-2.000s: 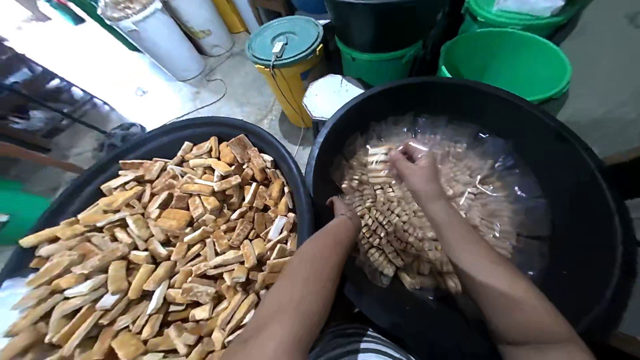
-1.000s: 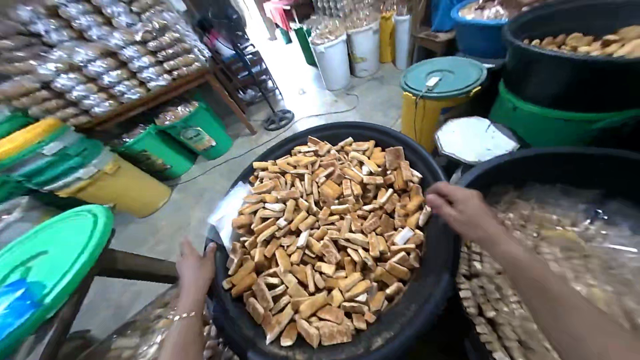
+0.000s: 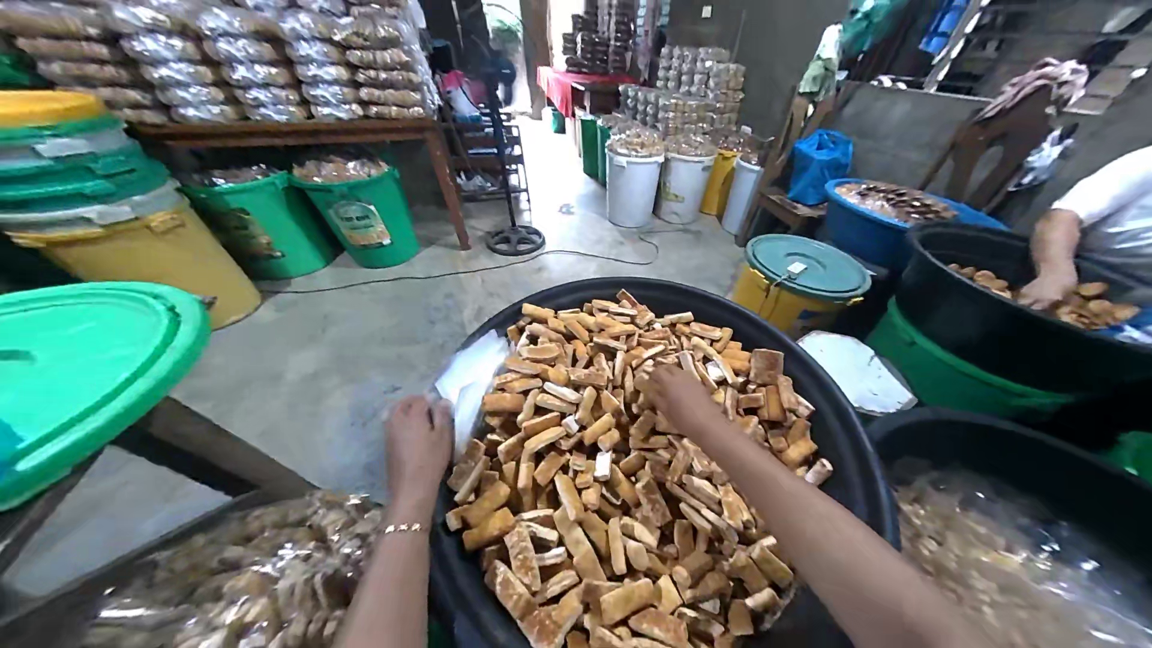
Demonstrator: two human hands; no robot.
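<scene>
A round black tub [image 3: 841, 432] in front of me is heaped with rectangular browned biscuit or bread pieces [image 3: 594, 486]. My right hand [image 3: 679, 396] reaches into the upper middle of the heap with bent fingers; whether it grips a piece is hidden. At the tub's left rim, my left hand [image 3: 420, 441] is beside clear plastic bags [image 3: 472, 382], its fingertips near their edge; I cannot tell if it pinches one. A beaded bracelet is on the left wrist.
Bagged pieces fill containers at lower left [image 3: 261, 576] and lower right [image 3: 999, 540]. A green lid [image 3: 99, 360] is at left, a lidded yellow bucket [image 3: 805, 270] beyond the tub. At right, a co-worker's hand [image 3: 1051, 283] is in another black tub [image 3: 945, 270].
The view has swung from the tub of bagged pieces to the tub of loose ones. Since one second ago, my right hand has moved from the tub's right rim onto the heap.
</scene>
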